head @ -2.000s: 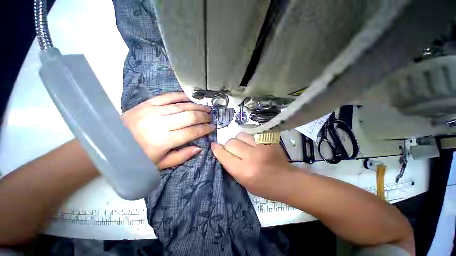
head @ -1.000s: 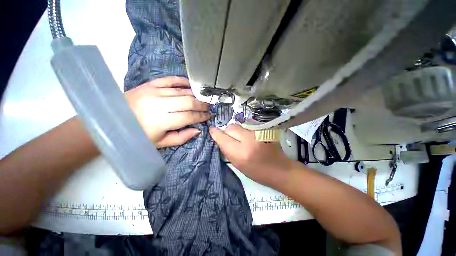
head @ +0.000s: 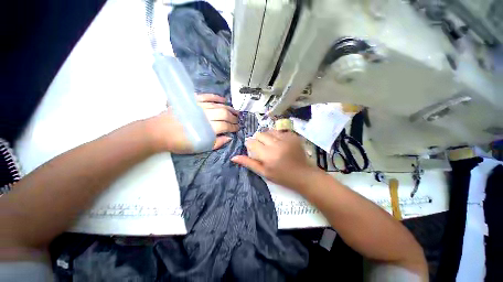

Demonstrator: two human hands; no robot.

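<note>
Dark grey patterned lining fabric (head: 220, 193) runs from the back of the table, past the needle area, and over the front edge. My left hand (head: 198, 129) lies flat on it left of the presser foot (head: 252, 120), partly hidden behind the lamp head. My right hand (head: 281, 157) is on the fabric's right edge just in front of the foot, fingers curled, thumb pointing left. The fabric edge lies between the hands. Whether my right fingers pinch the fabric is hard to tell.
The cream machine head (head: 309, 60) overhangs the table (head: 132, 187). The grey lamp (head: 185, 104) hangs over my left hand. Black-handled shears (head: 348, 154) and a white paper slip (head: 325, 125) lie right of the machine. A ruler scale (head: 135, 211) runs along the front edge. Black cloth hangs at right.
The view has shifted and widened, showing more of the machine and the lap. My right hand's fingers have lifted slightly nearer the foot, its thumb apart. My left hand stays flat on the fabric.
</note>
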